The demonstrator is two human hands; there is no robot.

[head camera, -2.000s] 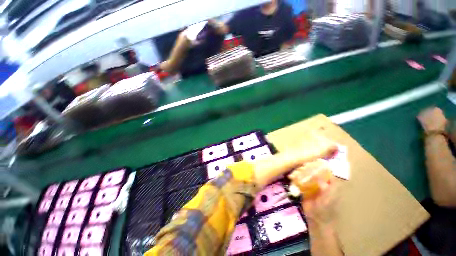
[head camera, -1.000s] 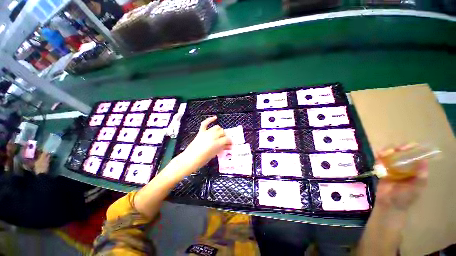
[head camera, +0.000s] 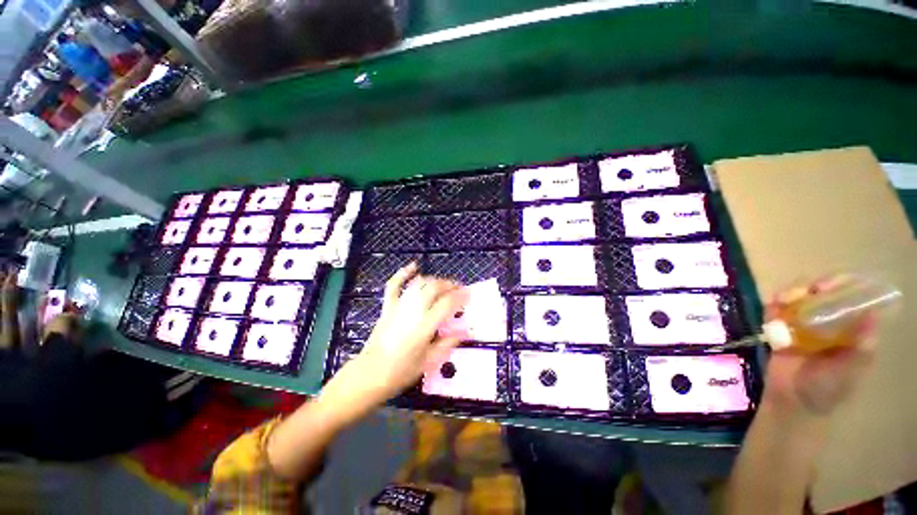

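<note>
My right hand point(head camera: 804, 367) holds a translucent squeeze bottle point(head camera: 850, 314) with amber liquid, its thin nozzle pointing left over the tray's right edge. My left hand point(head camera: 414, 327) is at a pale pink-white card point(head camera: 484, 310) in the second column of the black tray point(head camera: 471, 194); its fingers touch the card's left side. Another card point(head camera: 465, 373) lies in the pocket just below. The two right columns hold cards with dark round spots. The upper pockets of the two left columns hold no cards; the hand and forearm hide part of the lower left pockets.
A second black tray of pink cards point(head camera: 229, 299) is at left, with a crumpled white lump point(head camera: 344, 231) between the trays. A tan cardboard sheet point(head camera: 804, 216) lies at right on the green surface point(head camera: 563, 91). A neighbouring person's hands point(head camera: 62, 327) are at far left.
Since one second ago, my left hand has moved slightly down and a card now lies in the bottom pocket of the second column. The bottle remains in my right hand near the cardboard.
</note>
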